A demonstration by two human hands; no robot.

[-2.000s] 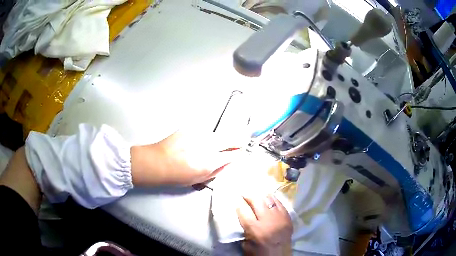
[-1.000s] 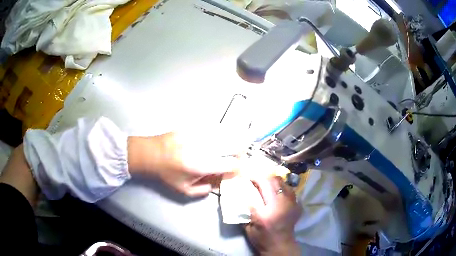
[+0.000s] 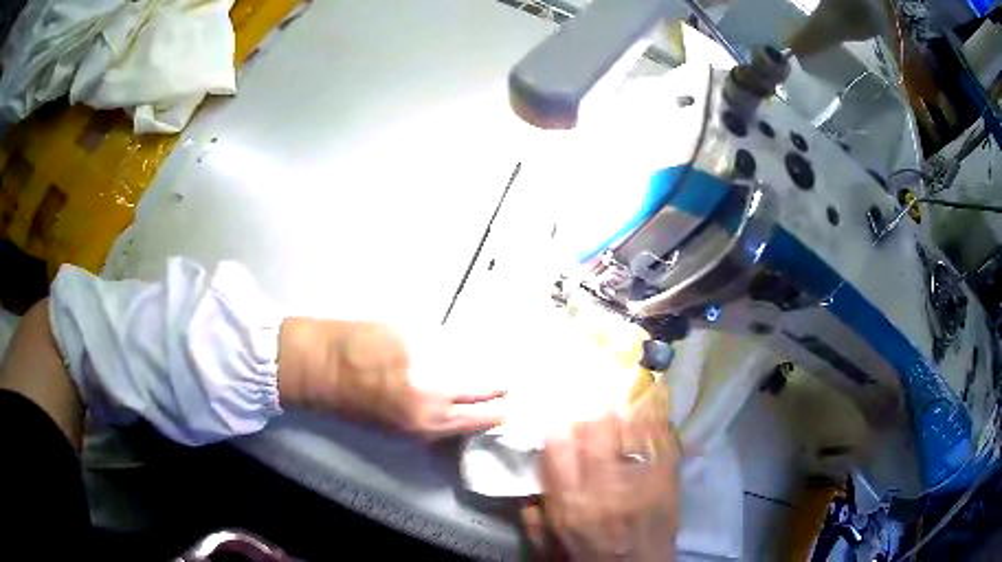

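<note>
A cream garment piece [image 3: 709,483] lies bunched at and right of the presser foot [image 3: 582,288]; glare washes out much of it. A whiter flap of cloth [image 3: 500,463] shows between my hands. My left hand [image 3: 379,373], bare with a white oversleeve, lies flat left of the cloth, fingers pointing right; glare hides its fingertips, so its grip cannot be told. My right hand [image 3: 610,483] is blurred and closed over the cloth just below the needle area. The white and blue sewing machine [image 3: 758,253] stands at the right.
A grey lamp arm [image 3: 582,66] hangs over the white table [image 3: 297,165]. A crumpled cream cloth pile [image 3: 132,55] lies upper left on a yellow-brown taped package [image 3: 66,187]. A tapered knob shape [image 3: 835,24] stands at the top of the machine. The table's worn edge curves below my left hand.
My hands have moved slightly down from the needle area, and my right hand now lies over the cloth. The flap between them has shifted left. More of the slide plate's dark line shows.
</note>
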